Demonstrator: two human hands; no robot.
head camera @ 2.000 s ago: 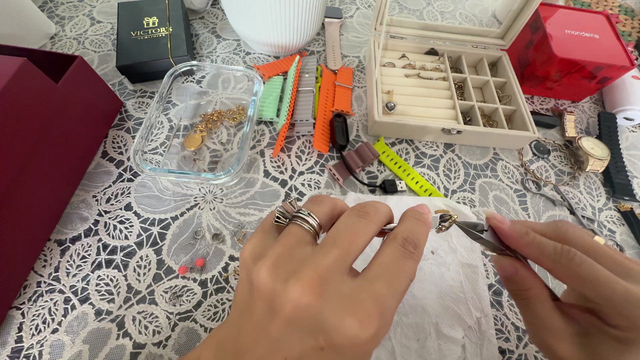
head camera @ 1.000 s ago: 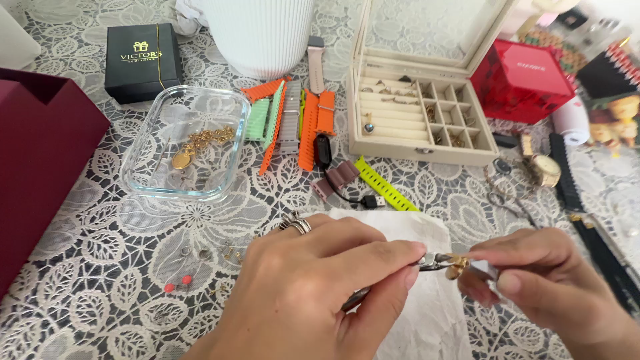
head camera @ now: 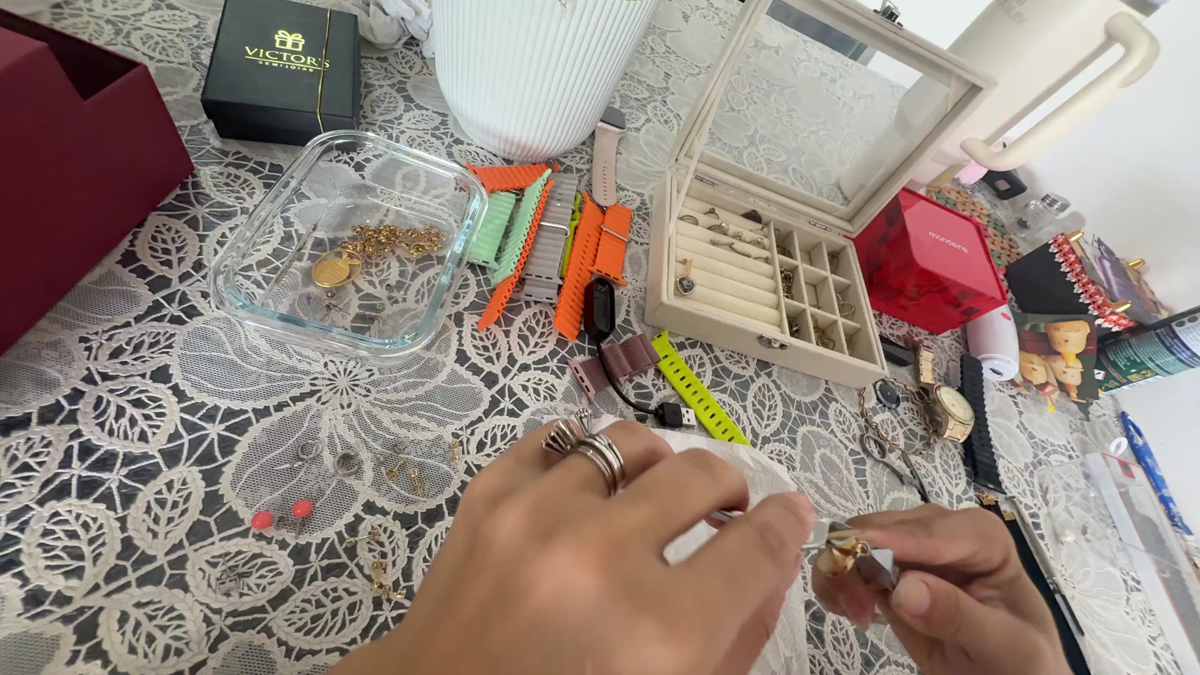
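My left hand [head camera: 609, 553], with silver rings on its fingers, grips a slim metal tool [head camera: 820, 532] whose tip touches a small gold-coloured jewelry piece [head camera: 844, 555]. My right hand [head camera: 966, 581] pinches that piece and a grey metal tool tip [head camera: 878, 567] between thumb and fingers; the rest of this tool is hidden. Under the hands lies a white paper sheet [head camera: 750, 459]. To the left, small earrings and two coral-coloured beads [head camera: 301, 508] lie on the lace tablecloth [head camera: 347, 375].
Behind stand a glass dish [head camera: 347, 349] holding a gold chain, watch bands [head camera: 581, 267], an open jewelry box [head camera: 750, 342] and a white ribbed pot [head camera: 534, 75]. Watches [head camera: 952, 412] lie right, near a red box [head camera: 928, 262]. A black box [head camera: 281, 70] and maroon box [head camera: 84, 169] are left.
Two seconds ago the right hand held a pointed metal tool against the jewelry piece; now its fingers close around the piece. The left hand's tool tip has come to the piece.
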